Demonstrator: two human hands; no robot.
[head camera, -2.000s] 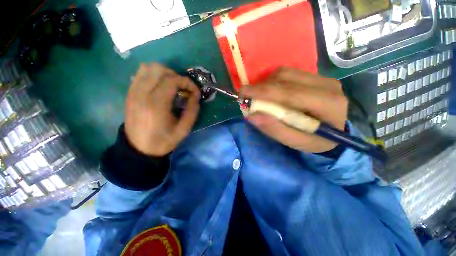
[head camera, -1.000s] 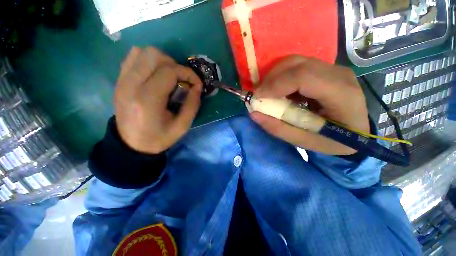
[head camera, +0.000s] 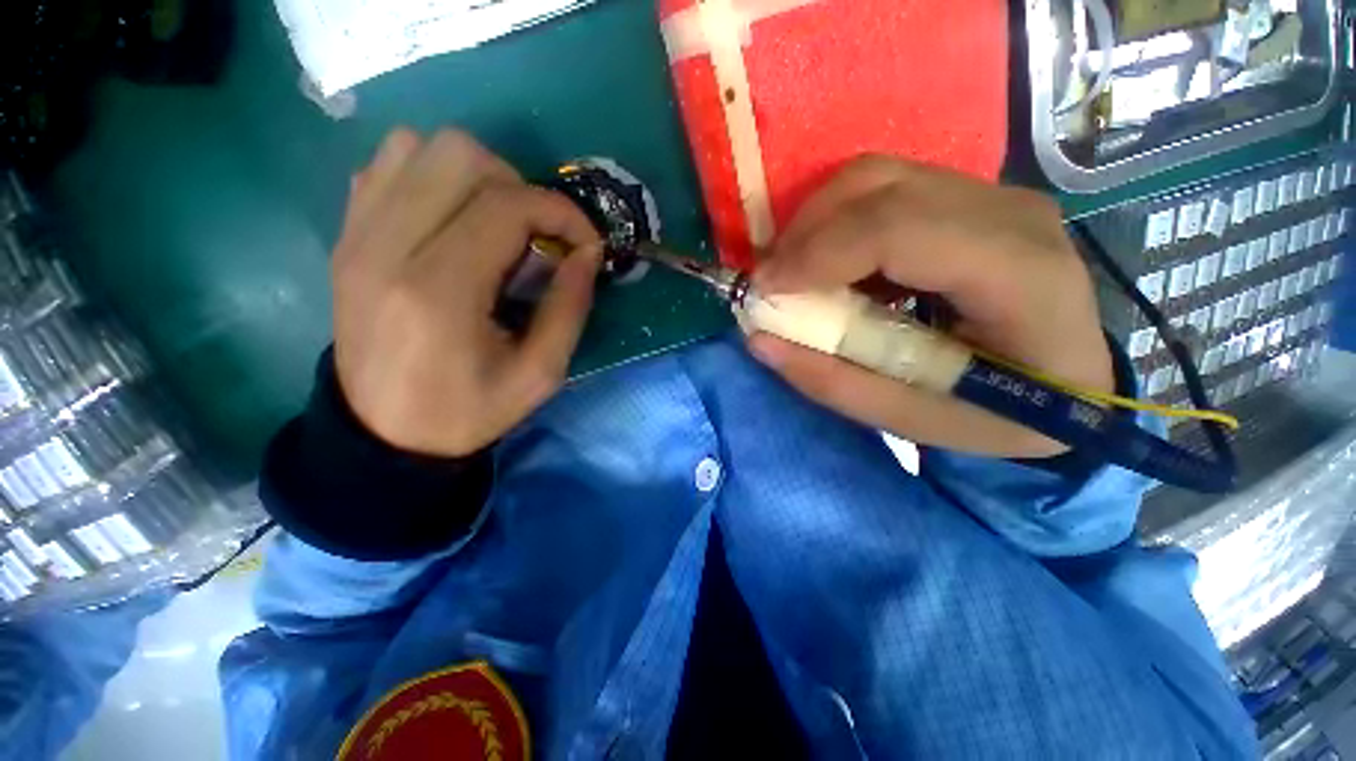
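My right hand holds the soldering iron like a pen. Its thin metal tip touches or nearly touches the right side of a round black unit with shiny parts inside. The unit lies over a round white spot on the green mat, whose pale edge shows at the right. My left hand is beside the unit's left edge, with a small dark and silvery component between its curled fingers. The fingertips cover part of the unit.
A red pad with cream tape lies beyond my right hand. A white sheet is at the top. A metal tray holds loose pieces at upper right. Blister trays stand at both sides. Dark units are blurred at upper left.
Since two seconds ago the view has shifted, and the sheet and red pad sit higher. The iron's tip has moved slightly to the unit's right side. Both hands keep their holds.
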